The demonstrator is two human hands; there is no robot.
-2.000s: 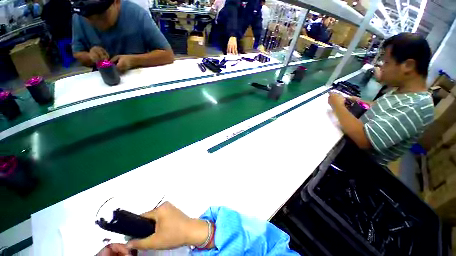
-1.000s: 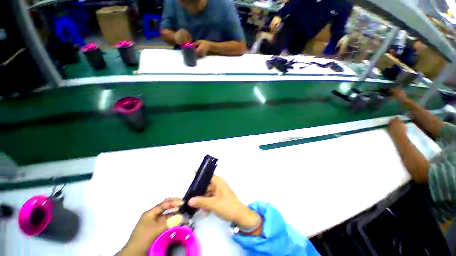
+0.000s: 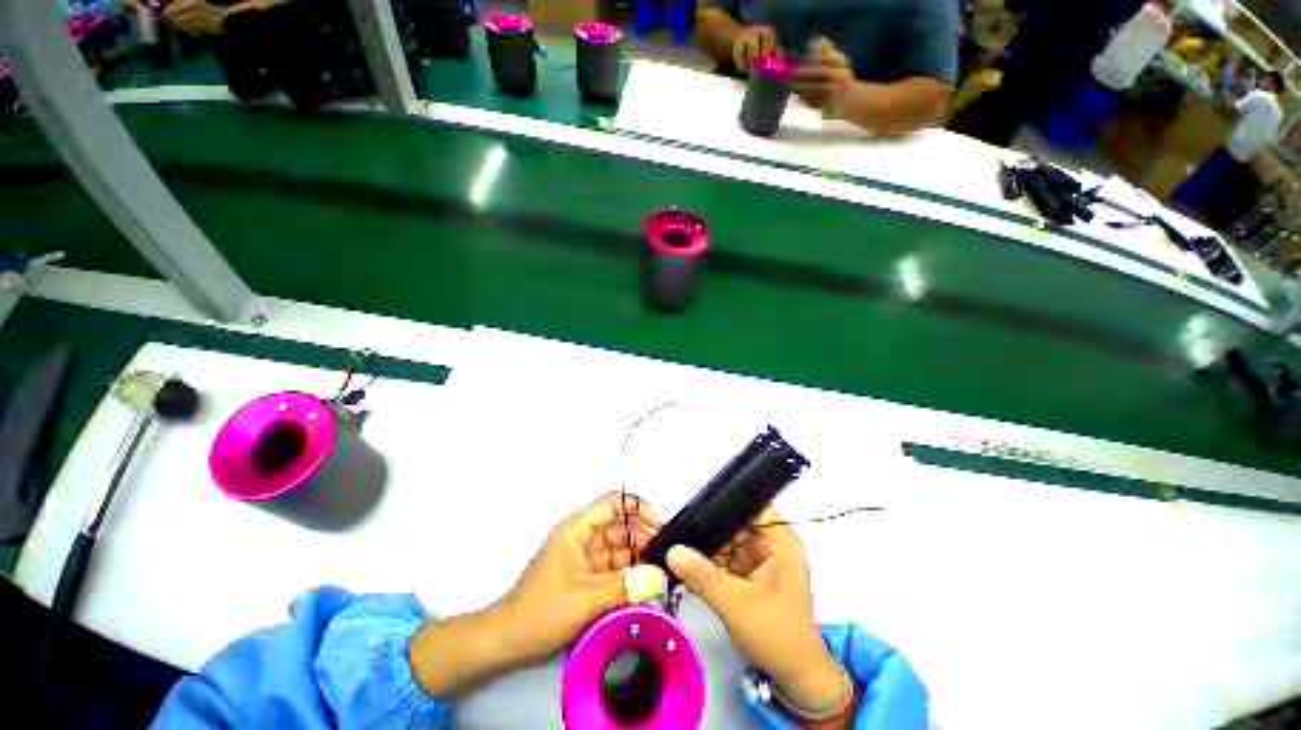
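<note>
A black handle shell (image 3: 728,492) slants up to the right, its notched end away from me. My right hand (image 3: 763,592) grips it near its lower end. My left hand (image 3: 564,578), with a pale wrap on a fingertip, holds thin dark lead wires (image 3: 628,525) at the shell's lower end. A hair dryer head with a magenta ring (image 3: 634,687) is right below my fingers; its barrel is mostly hidden. Thin wires also stick out to the right of the shell and curve above my left hand.
Another dryer head (image 3: 335,464) lies on the white bench at left, beside a mallet (image 3: 107,485). A dryer head (image 3: 676,264) stands on the green conveyor belt (image 3: 428,214). A white metal post (image 3: 136,193) rises at left. Across the belt, a person's hands hold a dryer head (image 3: 765,97).
The view has swung left, bringing the mallet in. My left hand now has wires in its fingers at the shell's lower end. The shell stays in my right hand, tilted more to the right.
</note>
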